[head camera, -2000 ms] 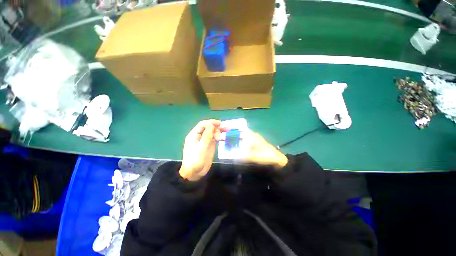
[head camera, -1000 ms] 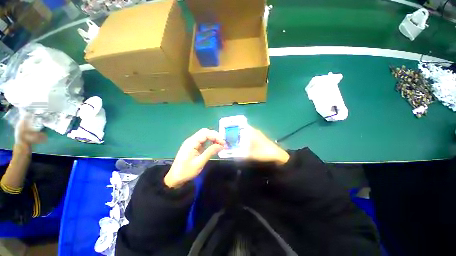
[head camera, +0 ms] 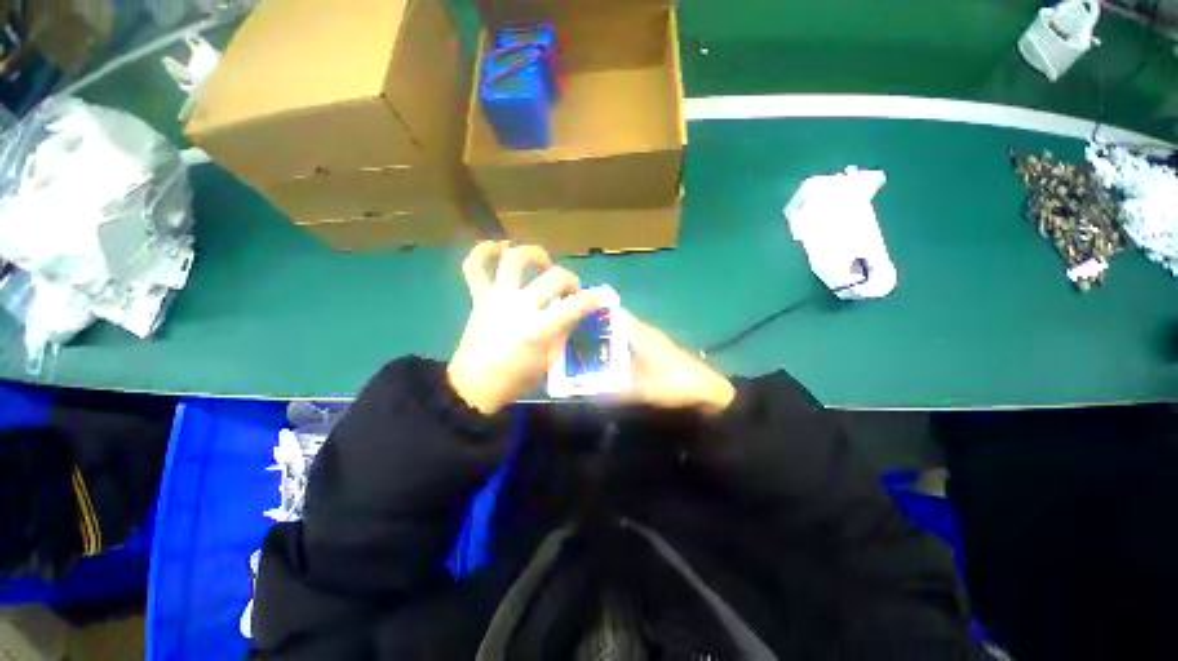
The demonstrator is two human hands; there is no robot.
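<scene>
A small glossy white housing (head camera: 603, 376) is held over the bench's front edge, glaring brightly. A blue battery pack (head camera: 589, 338) sits inside its open face. My right hand (head camera: 672, 366) grips the housing from the right side. My left hand (head camera: 519, 316) is at its upper left, with fingers curled and the fingertips at the housing's top edge. Glare and the fingers hide what the left fingertips touch. A part-built white camera unit (head camera: 837, 230) lies on the bench to the right, with a black cable trailing towards my right hand.
An open carton (head camera: 581, 187) holds blue battery packs (head camera: 518, 97). Closed brown cartons (head camera: 339, 127) stand left of it. A clear bag of white parts (head camera: 101, 213) lies far left. Metal parts (head camera: 1071, 216) are heaped at right. A blue bin (head camera: 207, 517) with white pieces is beside my lap.
My left hand has moved up onto the housing's top left. The other worker's hand has left the bench at far left, and the white unit with a black cable beside the bag is gone.
</scene>
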